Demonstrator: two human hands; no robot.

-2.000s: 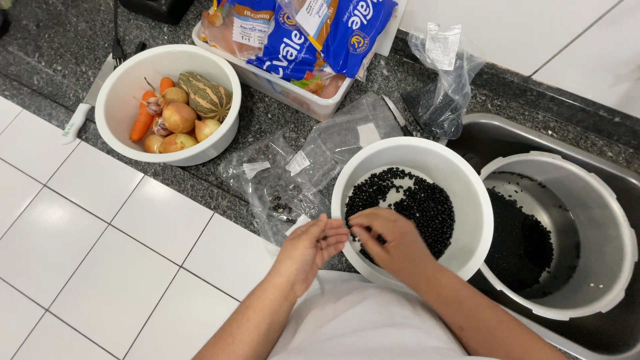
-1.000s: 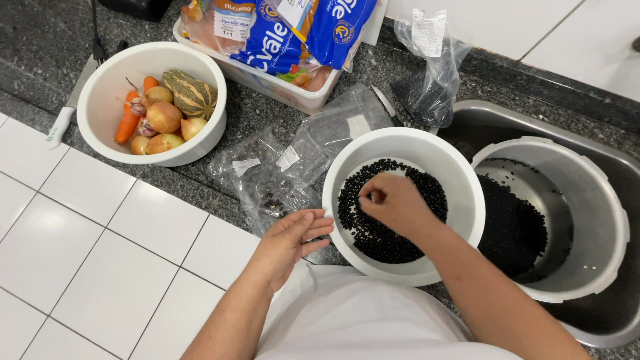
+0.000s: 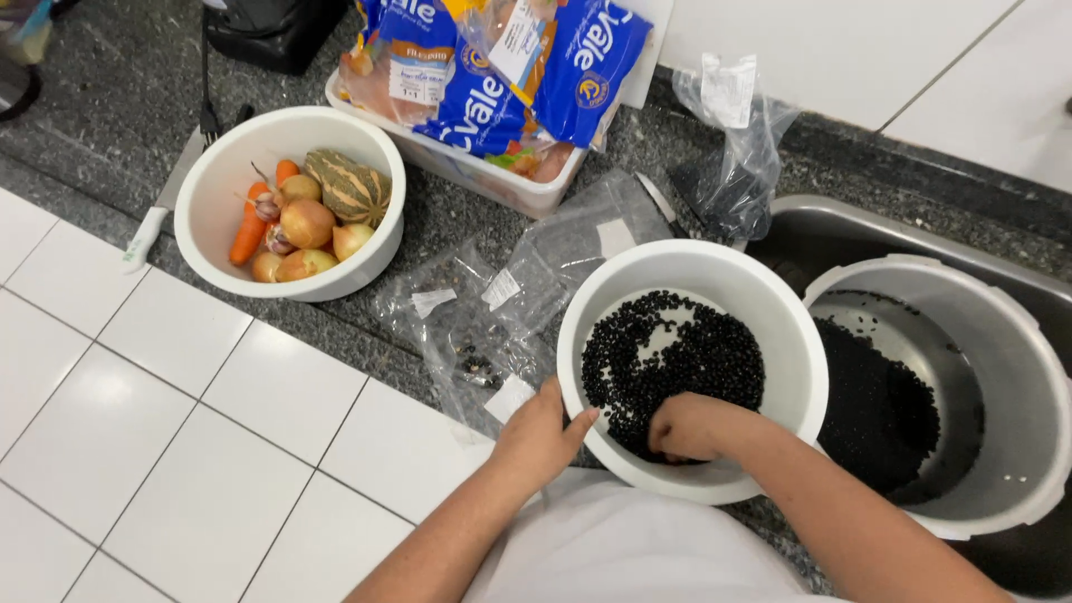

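Note:
A round white plastic bowl [image 3: 578, 293] holds loose black beans [image 3: 720, 360] spread over its bottom. My left hand [image 3: 540, 431] grips the left side of its rim, thumb over the edge. Down inside the bowl, my right hand [image 3: 691, 427] rests among the beans near the lower wall; its fingertips are hidden, so whether it holds beans cannot be told. Right of the bowl, a metal pot [image 3: 1022, 402] with more black beans [image 3: 879, 410] stands in the steel sink [image 3: 825, 209]. Clear plastic bags [image 3: 536, 276] lie left of the bowl, with some bits on them.
A second white bowl [image 3: 194, 226] holds carrots, onions, garlic and a striped squash. Beside it lies a white-handled knife [image 3: 146, 239]. A white tray [image 3: 502, 180] carries packaged chicken. A small knife [image 3: 657, 199] and an upright clear bag [image 3: 737, 159] are behind the bean bowl.
My left hand has moved from beside my right hand onto the bowl's rim. My right hand has gone down into the beans.

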